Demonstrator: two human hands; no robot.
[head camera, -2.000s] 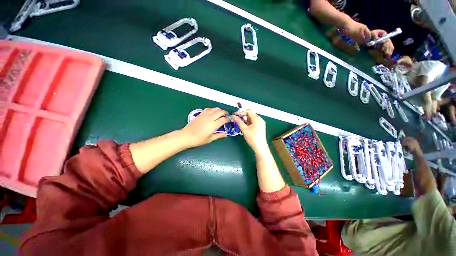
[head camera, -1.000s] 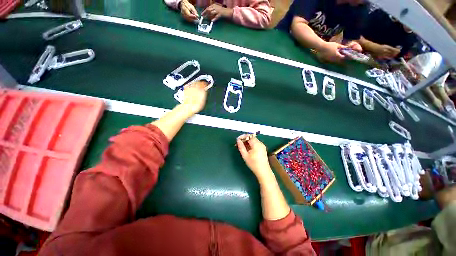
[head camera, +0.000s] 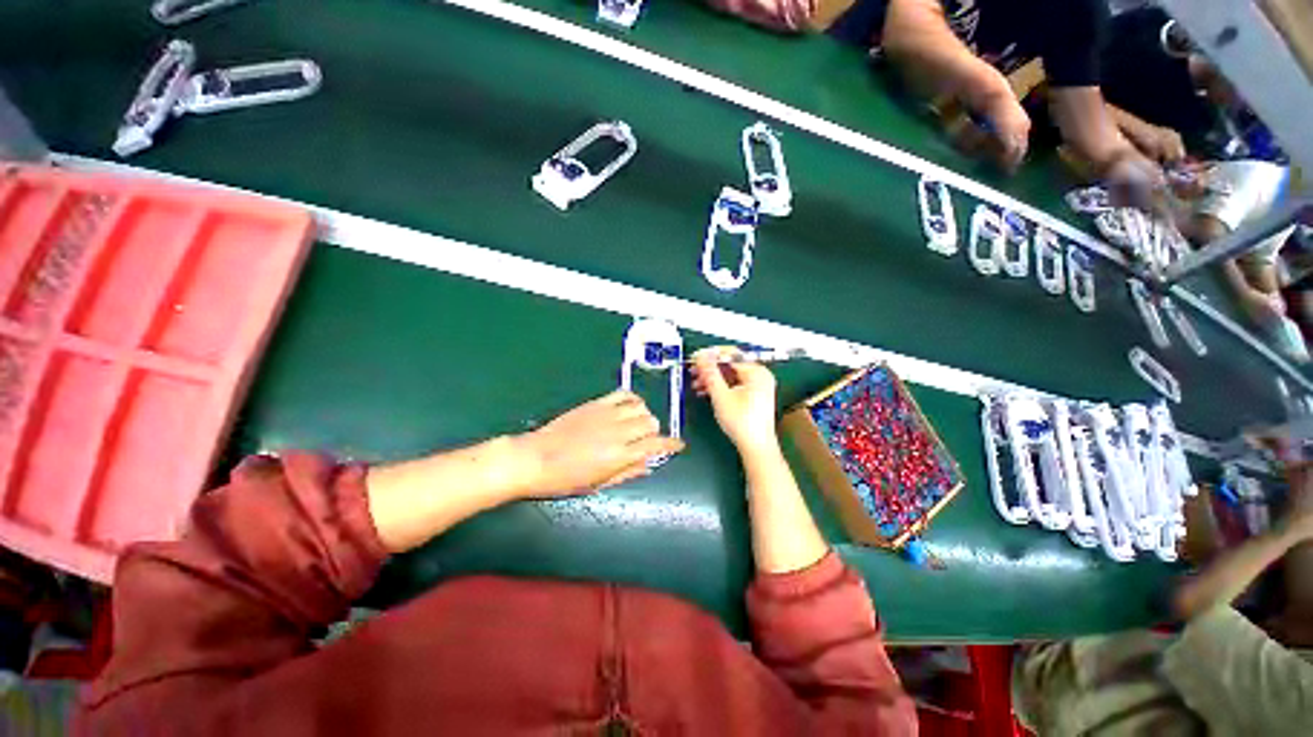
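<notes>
A white oval frame (head camera: 654, 350) lies on the green worktop in front of me, its blocky end with a dark blue insert pointing away from me. My left hand (head camera: 602, 444) is on the frame's near end, fingers on its rim. My right hand (head camera: 736, 393) is just right of the frame's blocky end and holds a slim pen-like tool (head camera: 772, 354) between thumb and fingers, pointing right. The parts box (head camera: 874, 458), heaped with small red and blue parts, stands right of my right hand. A blue piece (head camera: 916, 550) lies at its near corner.
A pink compartment tray (head camera: 173, 274) is at the left. Beyond the white rail (head camera: 475, 262), several frames lie on the green belt (head camera: 432, 130). Stacked white frames (head camera: 1087, 475) stand right of the box. Other people's arms show at the far side and at the right edge.
My left hand has come back from the belt with a frame, now on the worktop. One of the two paired frames on the belt is gone. My right hand stays near the box.
</notes>
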